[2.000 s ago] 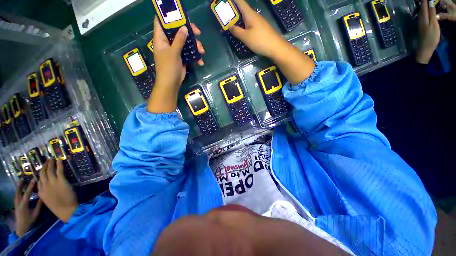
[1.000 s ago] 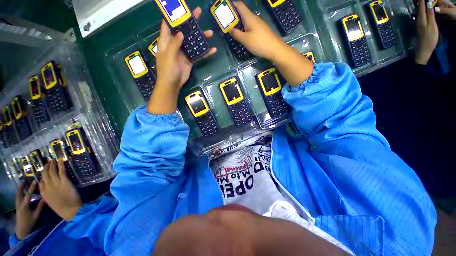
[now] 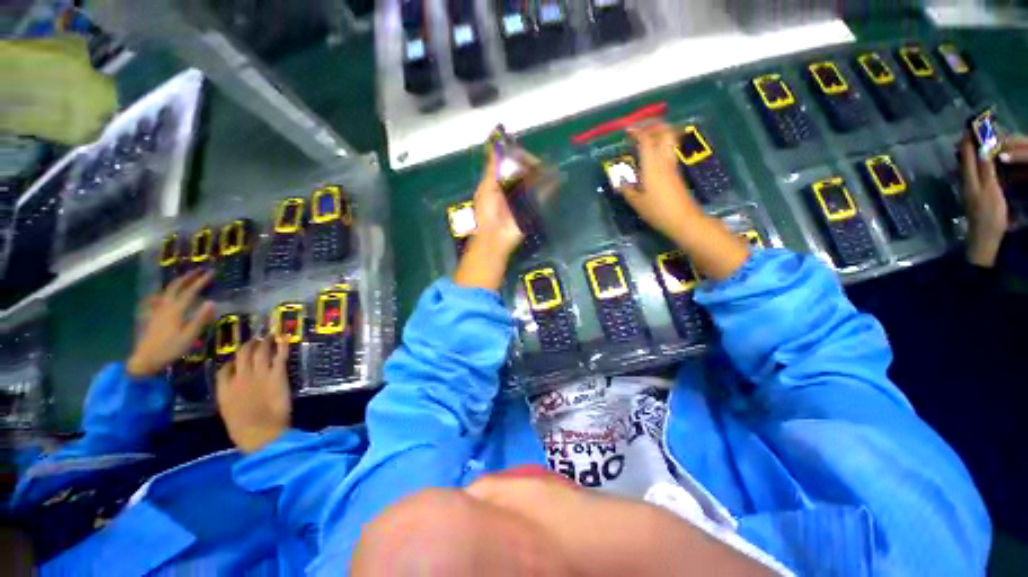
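My left hand (image 3: 492,225) holds a keypad phone (image 3: 511,169) above the left part of the clear tray (image 3: 586,358); the phone is tilted and blurred, its screen pale. My right hand (image 3: 663,186) is at the right side of another phone (image 3: 620,174) with a white lit screen, thumb against it; the hand hides part of it. A lit phone (image 3: 462,220) lies left of my left hand. Yellow-framed phones, among them one with a dark screen (image 3: 606,276), lie in the near row. One more (image 3: 696,147) lies right of my right hand.
A red stick (image 3: 620,123) lies behind the tray, before a white board (image 3: 699,64) holding more phones. A neighbour's hands (image 3: 254,389) are over a phone tray at left. Another tray (image 3: 862,265) and a person's hand (image 3: 984,209) are at right.
The view has shifted, showing the red stick and white board behind the tray. The phone in my left hand has turned and now blurs. My right hand remains at its phone.
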